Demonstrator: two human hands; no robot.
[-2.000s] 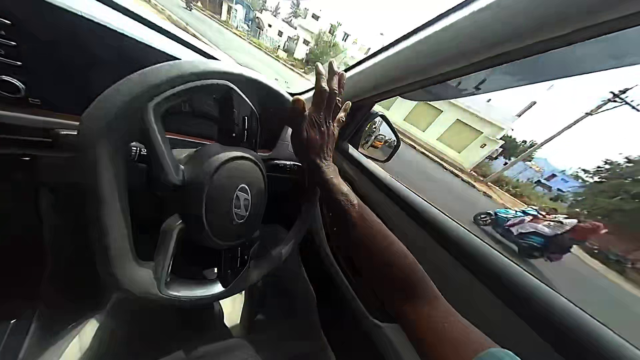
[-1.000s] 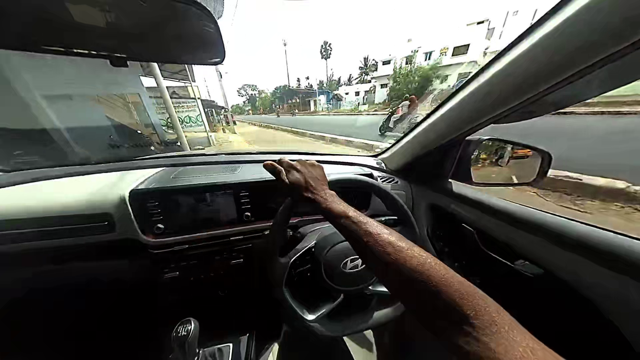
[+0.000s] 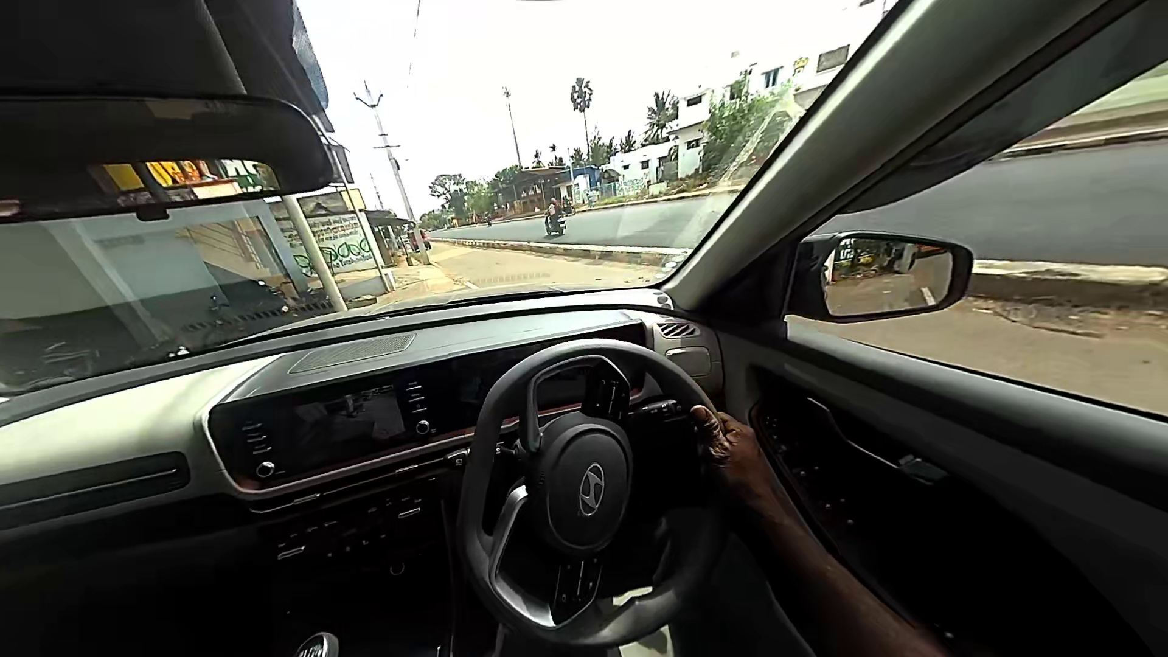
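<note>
A dark Hyundai steering wheel [image 3: 493,429] is turned, with its hub tilted and its spokes off level. My right hand [image 3: 735,452] is closed around the right side of its rim, the thumb lying toward the top. Just left of that hand, behind the rim, is a control stalk [image 3: 659,410]. The top of a gear knob [image 3: 318,646] shows at the bottom edge, with no hand on it. My left hand is not in view.
A dashboard screen [image 3: 351,424] lies left of the wheel. The door mirror [image 3: 885,276] is on the right, the rear-view mirror [image 3: 164,155] at upper left. Outside, a motorcycle [image 3: 555,222] with a rider is on the road past a low kerb [image 3: 566,248]; a pole [image 3: 315,254] stands at left.
My right hand has moved from the top of the wheel to its right side. The wheel has turned. The motorcycle is farther up the road. The view has swung since the earliest frame.
</note>
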